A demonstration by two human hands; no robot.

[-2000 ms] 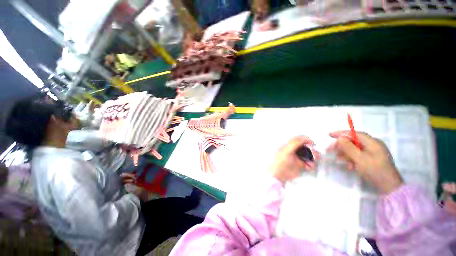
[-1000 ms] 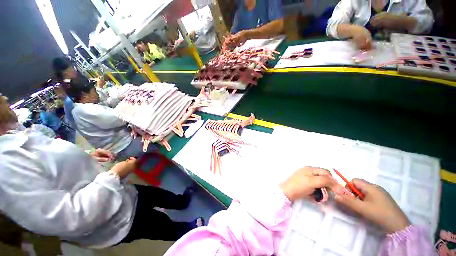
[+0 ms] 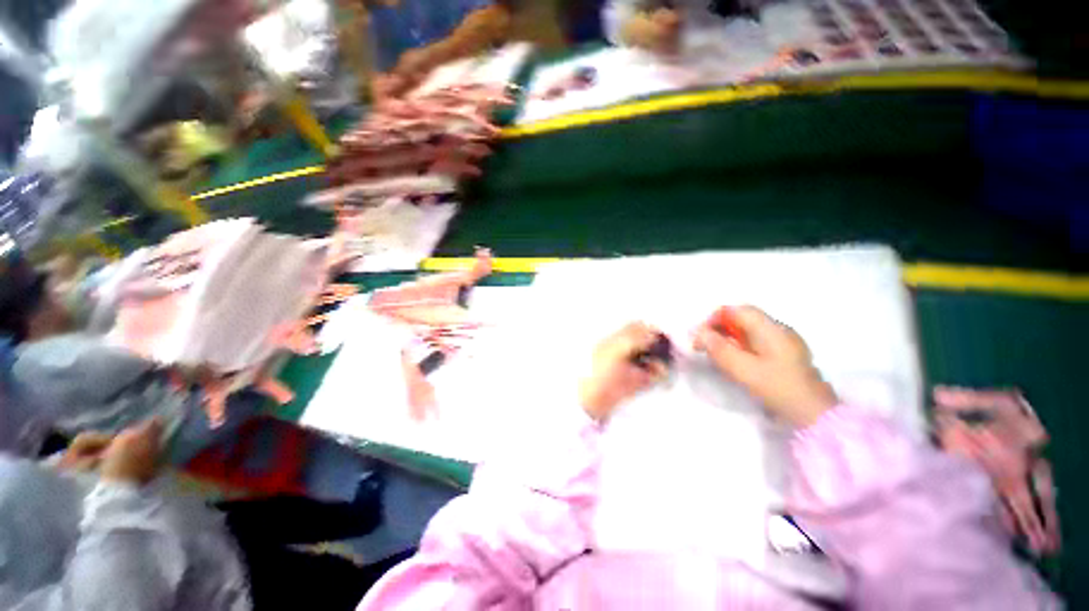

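The frame is blurred. My left hand holds a dark watch case in its fingertips above the white foam tray. My right hand, just right of it, holds the orange tool in its fingers; its tip cannot be made out. The hands are close but apart. A strap between them cannot be made out.
Pink straps lie on the green mat at right. Strapped watches lie on the white board at left. Stacked foam trays stand at far left beside a seated coworker. A dark tray stack is across the line.
The view has swung right, bringing the strap pile further in. My hands have parted slightly from where they met at the watch; both keep what they held.
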